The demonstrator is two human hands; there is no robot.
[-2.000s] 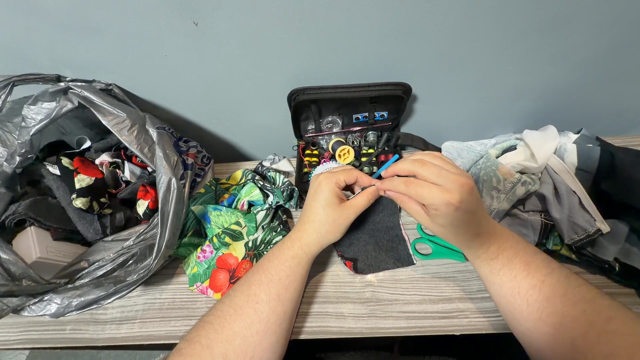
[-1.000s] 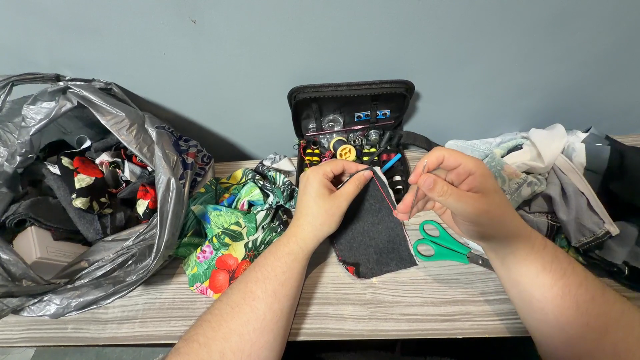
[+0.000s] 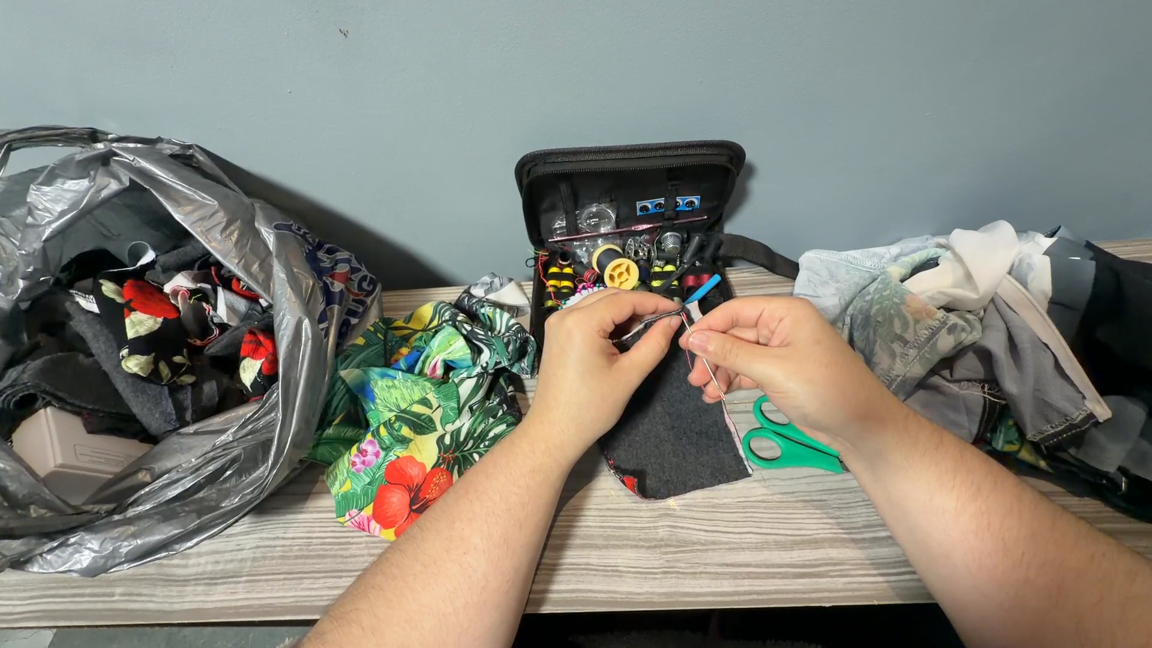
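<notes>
My left hand [image 3: 607,360] pinches the upper edge of a dark grey fabric piece [image 3: 675,432], which hangs down to the tabletop with a patterned patch at its lower left corner. Close beside it, my right hand [image 3: 765,351] holds a thin needle-like strand between thumb and fingers; whether it is needle or thread I cannot tell. Green-handled scissors [image 3: 787,445] lie just under my right hand. Behind both hands stands an open black sewing case [image 3: 630,166] with a yellow thread spool [image 3: 616,266] and several smaller spools. A blue stick-like tool [image 3: 703,289] shows above my fingertips.
At the left is a grey plastic bag [image 3: 279,450] full of fabric scraps and a pale box [image 3: 76,450]. Tropical-print fabric [image 3: 405,423] lies between bag and hands. Grey and white garments [image 3: 999,333] are heaped at the right, against the wall side.
My right hand, a little apart from the fabric's edge one second ago, is now closer to my left fingertips. The scissors, more covered two seconds ago, show more.
</notes>
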